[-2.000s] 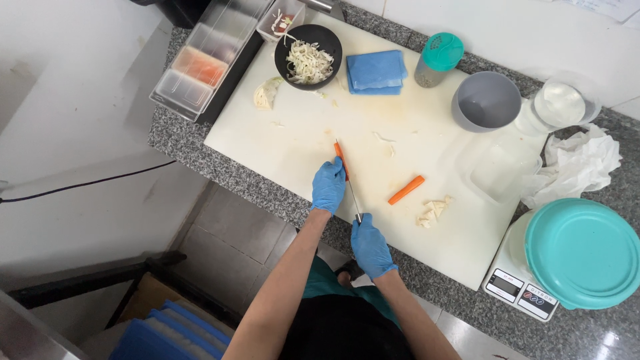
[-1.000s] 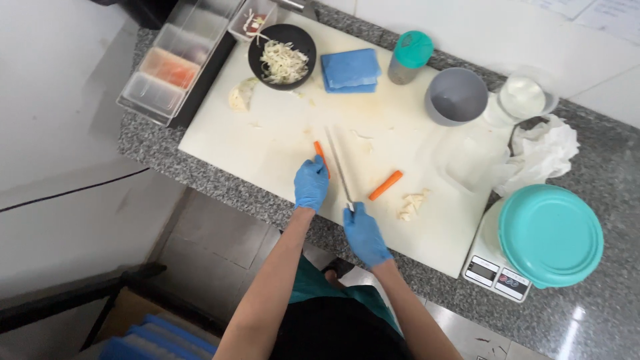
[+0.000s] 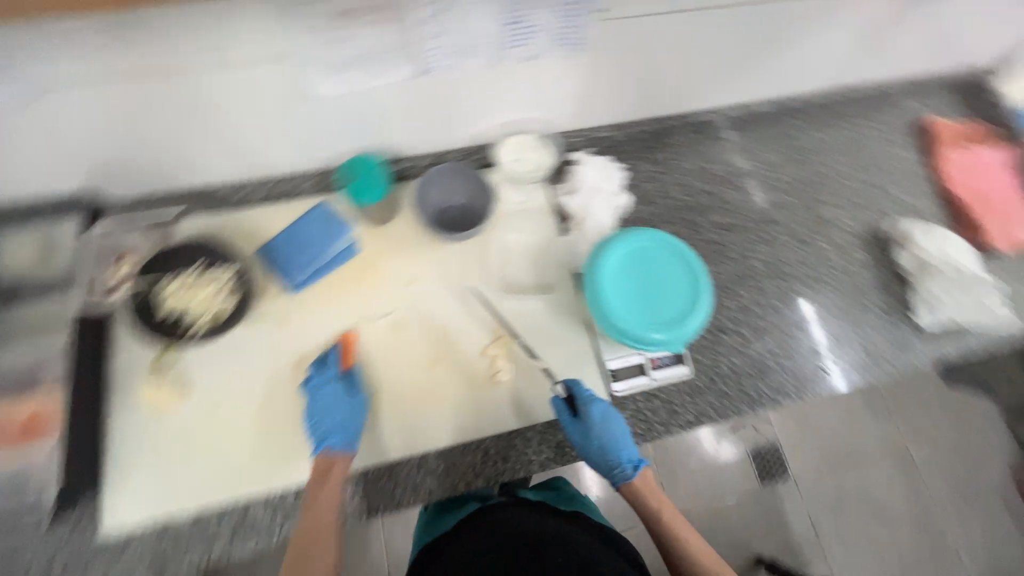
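My left hand [image 3: 336,402], in a blue glove, holds a piece of carrot [image 3: 347,350] over the white cutting board [image 3: 240,448]. In my right hand [image 3: 598,432], also gloved, is the handle of a knife [image 3: 516,340], its blade pointing up and left over the board. Pale vegetable pieces [image 3: 498,358] lie just left of the blade. At the board's left, a black bowl [image 3: 192,250] holds pale shredded vegetable [image 3: 198,298], with a pale chunk [image 3: 164,388] below it. The view is blurred.
Folded blue cloth [image 3: 308,246], a green-lidded container [image 3: 366,180] and a grey bowl [image 3: 454,200] stand along the board's back. Right of it are crumpled white plastic [image 3: 594,196] and a turquoise-lidded tub [image 3: 649,290] on a kitchen scale [image 3: 628,374]. Farther right lie a white bundle [image 3: 948,276] and pink item [image 3: 980,180].
The view has swung right. My hands have moved apart, and the knife is now away from the carrot in my left hand. The second carrot piece, earlier on the board, no longer shows there.
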